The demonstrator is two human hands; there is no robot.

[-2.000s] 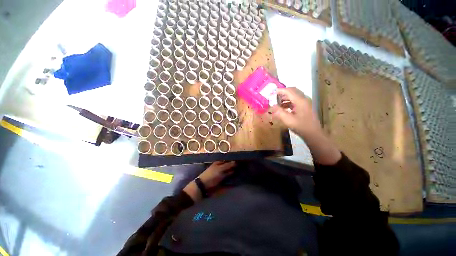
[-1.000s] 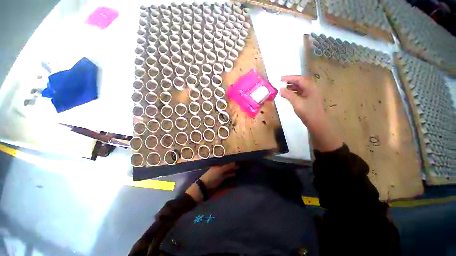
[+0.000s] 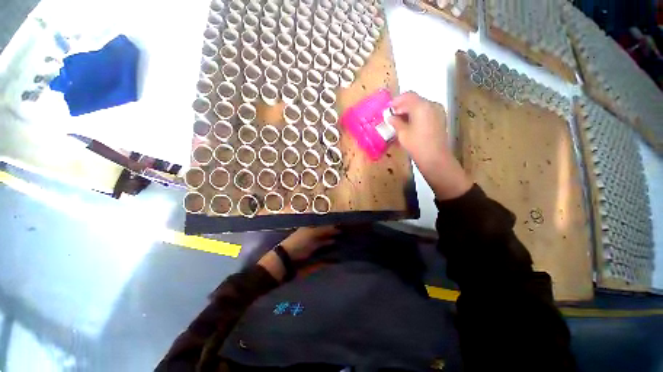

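Observation:
The pink pad (image 3: pixel 367 122) with a white middle lies on the bare right strip of the left-hand board (image 3: pixel 371 192). My right hand (image 3: pixel 422 131) is over the pad's right edge with its fingertips pinched at the white part. A small pale piece shows at the fingertips, blurred; whether it is a ring part or the pad's white middle is unclear. Rows of upright ring parts (image 3: pixel 269 134) cover most of the left-hand board, with one gap among them. My left hand (image 3: pixel 309 241) is low in front of my body below the board's dark front edge, its fingers partly hidden.
The right-hand board (image 3: pixel 523 182) carries a few rows of rings at its far end. Boards full of rings (image 3: pixel 625 189) stand at the far right and back. A crumpled blue cloth (image 3: pixel 102 76) and a long dark strip (image 3: pixel 109 152) lie at the left.
My right hand moved from the pad to the white gap on its right, then back to the pad. The head view shifted. My left hand stays low by my body.

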